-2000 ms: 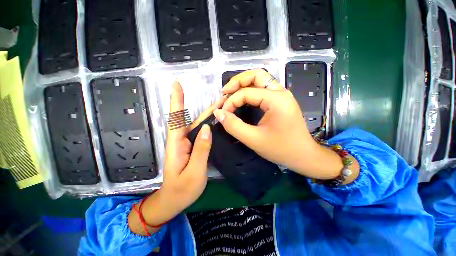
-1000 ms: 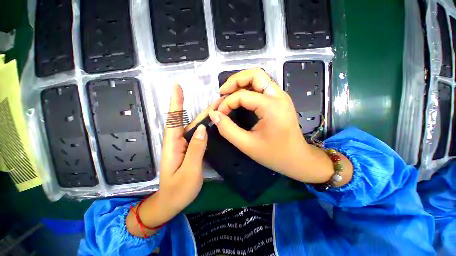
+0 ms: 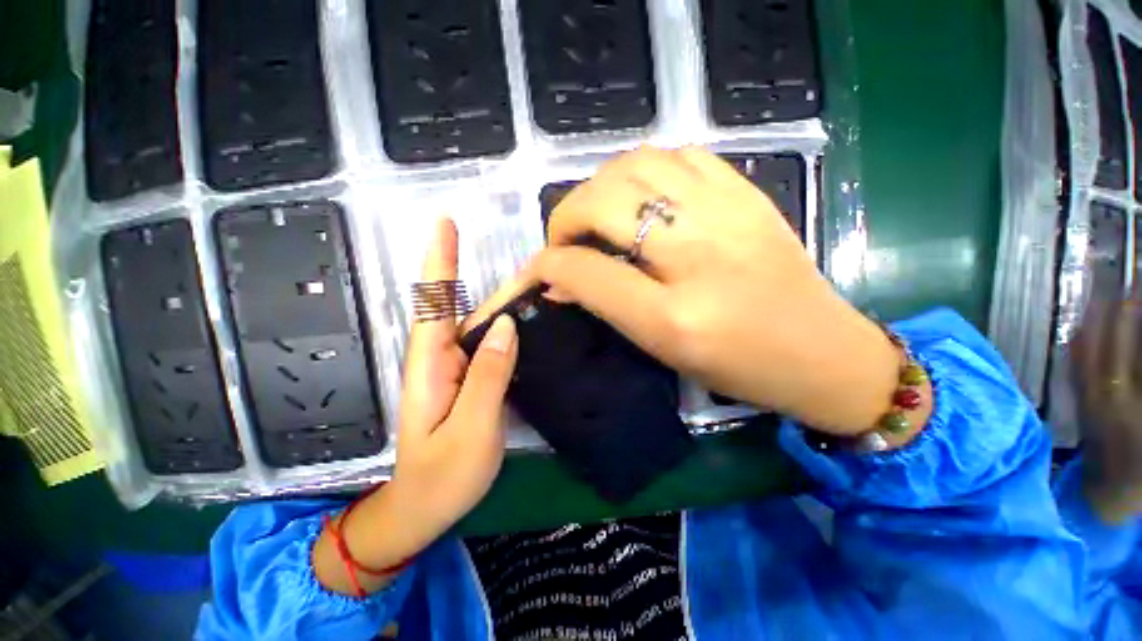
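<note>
My left hand (image 3: 453, 401) grips a flat black phone housing (image 3: 589, 401) by its upper left end, thumb on top. The housing is tilted in front of the tray. A comb-like patch of dark adhesive strips (image 3: 438, 301) lies across my raised left index finger. My right hand (image 3: 708, 282) is over the housing's upper edge, fingers bent, fingertips near its end by my left thumb. Whether a strip is pinched there is hidden. The clear blister tray (image 3: 438, 194) holds black housings in two rows; the pocket behind my left hand looks whitish.
Yellow release paper (image 3: 31, 238) with dark lines lies at the left edge. Another filled clear tray (image 3: 1037, 225) stands at the right on the green surface (image 3: 920, 163). Another person's blurred hand (image 3: 1112, 401) is at the right edge.
My right hand has rolled over and its back now faces up, covering more of the housing at the right. My left hand stays nearly still. The other person's hand has appeared at the right.
</note>
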